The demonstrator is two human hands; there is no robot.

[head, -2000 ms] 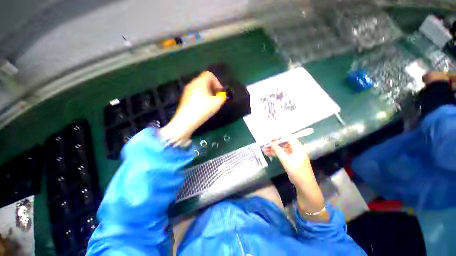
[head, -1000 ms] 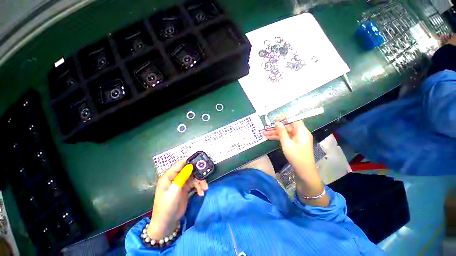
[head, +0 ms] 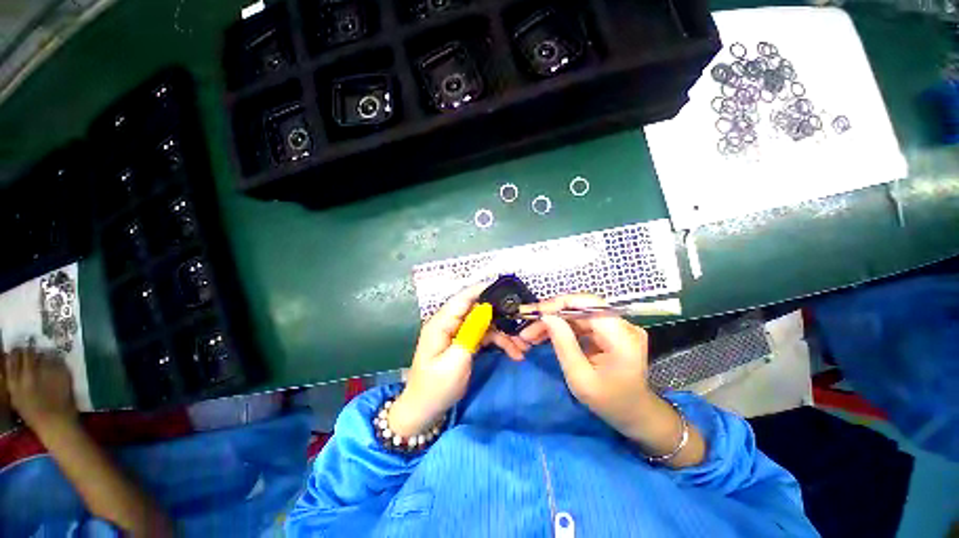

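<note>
My left hand (head: 442,360), with a yellow finger cot (head: 474,328) on one digit, holds a small black camera housing (head: 505,297) just in front of me. My right hand (head: 605,359) holds thin tweezers (head: 589,310), whose tip is at the middle of the housing. Whether the tip carries anything is too small to tell. The white dot sheet (head: 620,261) lies just beyond my hands. Several pale rings (head: 542,205) lie apart on the green mat behind it.
A thick black foam tray (head: 421,142) with housings stands at the back; another tray (head: 181,252) is at the left. Loose rings (head: 741,92) lie on white paper (head: 820,173) at the right. A person's arm (head: 79,452) reaches in at the far left; a blue sleeve (head: 894,336) is at the right.
My left hand first took the housing from the foam tray to near my body. Now my right hand has brought the tweezers left, onto the housing. The view has also shifted.
</note>
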